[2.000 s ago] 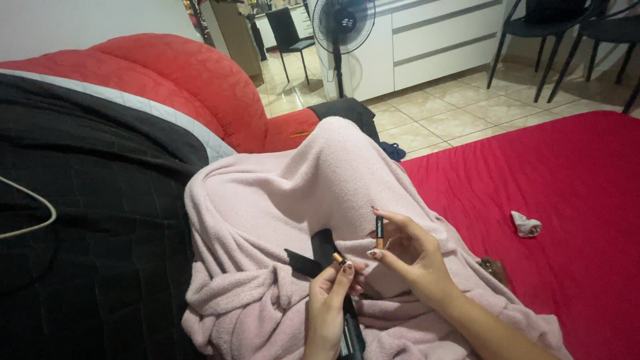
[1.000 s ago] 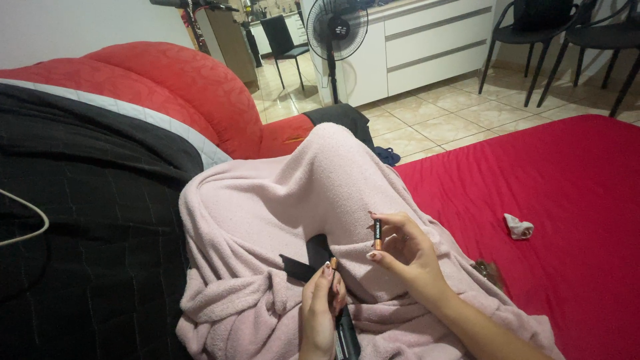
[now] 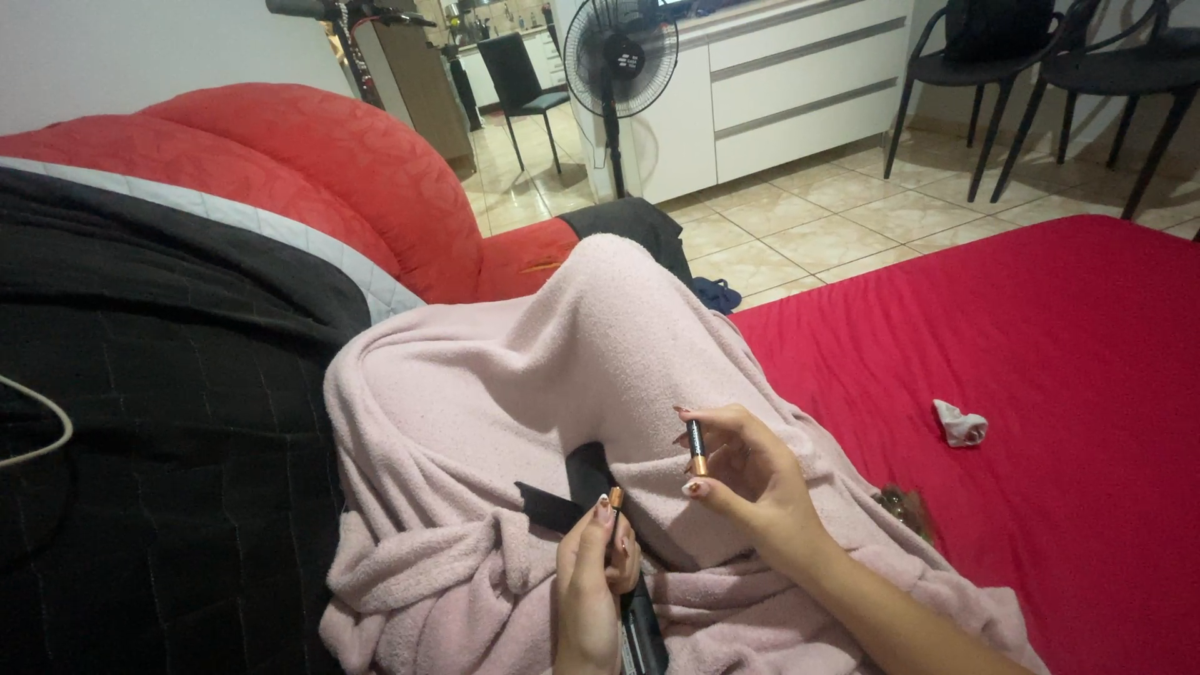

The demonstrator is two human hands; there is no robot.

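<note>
Between the thumb and fingertips of my right hand (image 3: 764, 492) stands a black and copper-coloured battery (image 3: 697, 448), copper end down. My left hand (image 3: 595, 581) grips a second battery (image 3: 615, 499), whose copper end shows above the thumb; the fingers hide most of it. Under and beside my left hand lies a long black object (image 3: 641, 628), partly covered by the hand; I cannot tell what it is. Past the left fingertips, black strap-like pieces (image 3: 551, 507) rest on the pink blanket (image 3: 487, 375) over my legs.
A red couch (image 3: 309, 178) with a black quilted cover (image 3: 169, 422) is at the left, a pale cable (image 3: 52, 412) on it. At the right, a crumpled white cloth (image 3: 962, 425) lies on a red sheet (image 3: 1050, 319). Beyond are a fan (image 3: 622, 58), white drawers (image 3: 806, 84) and black chairs (image 3: 994, 70).
</note>
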